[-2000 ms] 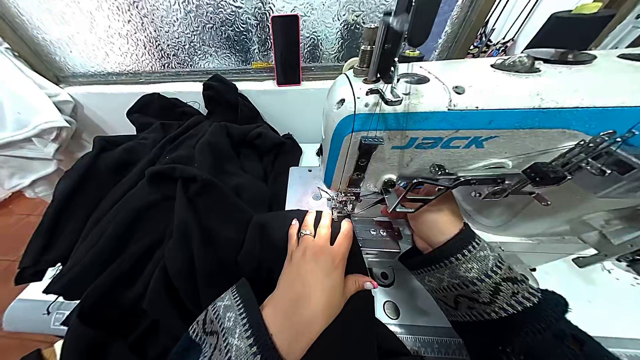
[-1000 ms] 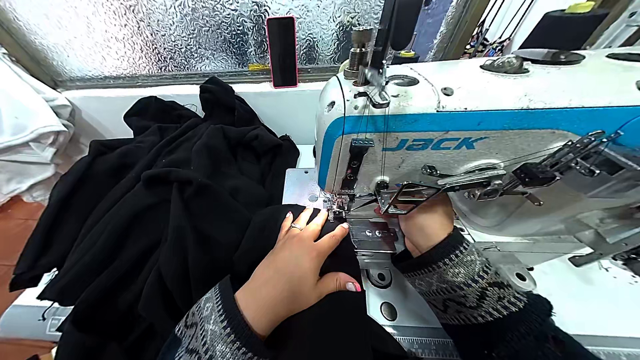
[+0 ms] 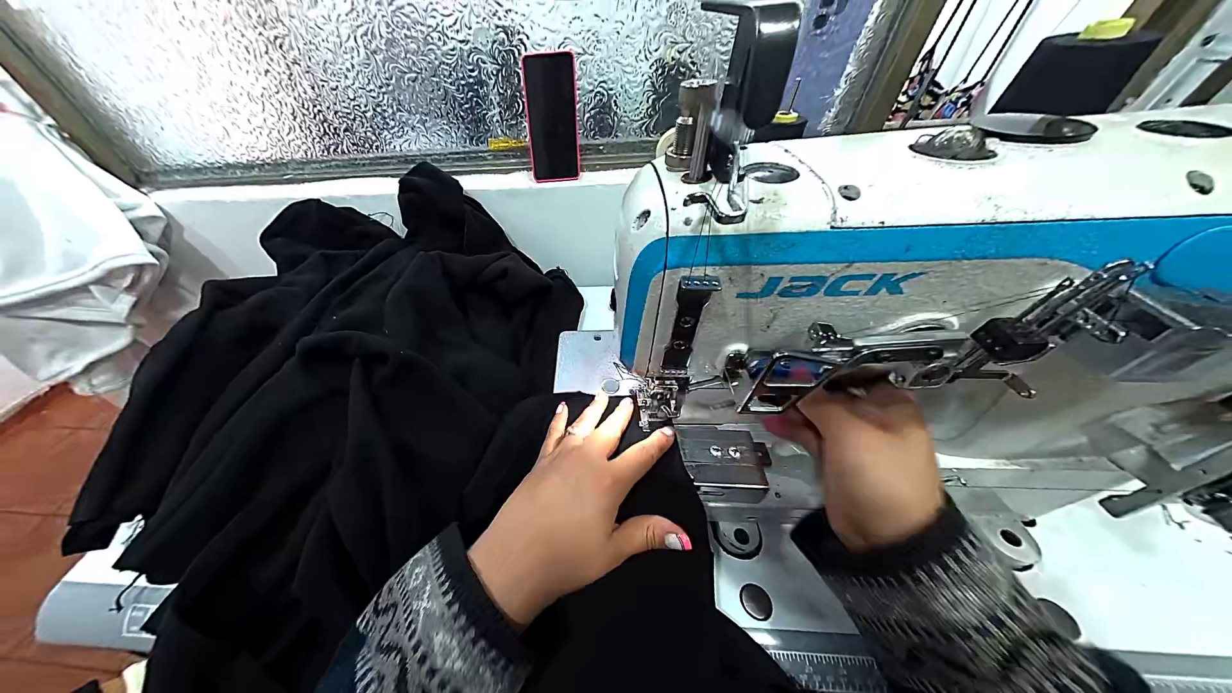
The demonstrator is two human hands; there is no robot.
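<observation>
Black fabric (image 3: 375, 385) lies heaped left of a Jack industrial sewing machine (image 3: 924, 231), one edge running up to the presser foot (image 3: 660, 399). My left hand (image 3: 582, 500) rests flat on this cloth with its fingers spread, the fingertips just left of and in front of the foot. My right hand (image 3: 866, 452) is raised beside the machine's front, right of the needle area, around the metal guard bracket (image 3: 784, 380). It is blurred, its fingers partly hidden, and whether they grip anything cannot be told. Below the bracket sits a metal plate with two screws (image 3: 724, 460).
A phone with a pink edge (image 3: 552, 115) leans upright at the textured window (image 3: 385, 77). White cloth (image 3: 67, 241) hangs at the far left. A ruler strip (image 3: 828, 669) runs along the front of the machine bed. The machine head bounds the right side.
My right hand has moved away from beside the needle area, to the right along the machine's front. My left hand stays on the black fabric near the foot.
</observation>
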